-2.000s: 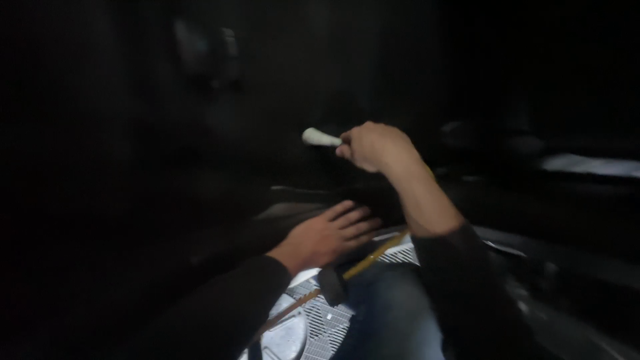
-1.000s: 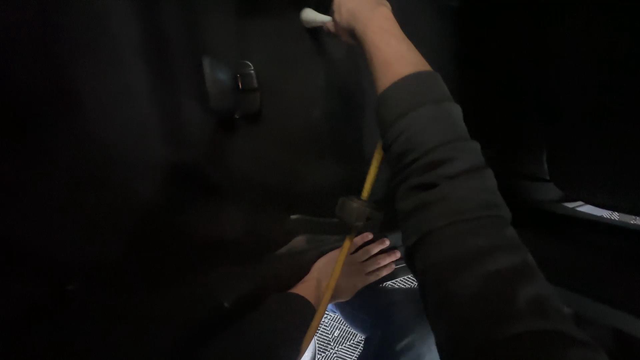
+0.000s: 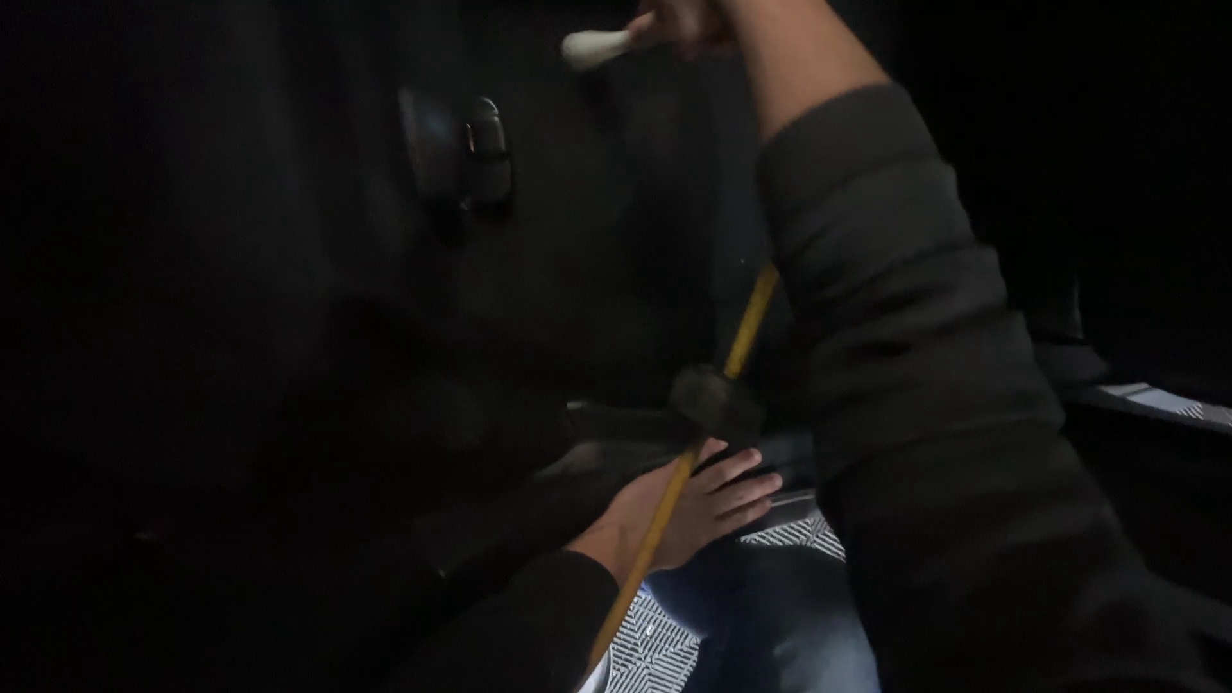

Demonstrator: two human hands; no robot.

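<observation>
At the top, my right hand (image 3: 683,24) is closed around a tool whose pale, rounded handle end (image 3: 597,48) sticks out to the left; the rest of it is hidden by the hand and the frame edge. Lower down, my left hand (image 3: 679,510) lies flat with fingers spread on a dark surface, holding nothing. A yellow cord (image 3: 751,322) with a dark block-like piece (image 3: 712,397) on it hangs in front of the left hand and passes behind the right sleeve.
A dark panel, perhaps a vehicle's interior, bears a handle-like fitting (image 3: 489,154) at upper left. My legs in blue jeans (image 3: 780,616) are below, over a light patterned floor (image 3: 654,645). At right is a dark edge with a light strip (image 3: 1160,399).
Since two seconds ago my right hand has moved up and away from my left hand, still holding the pale-handled tool. The left hand stays spread low down. The view has shifted.
</observation>
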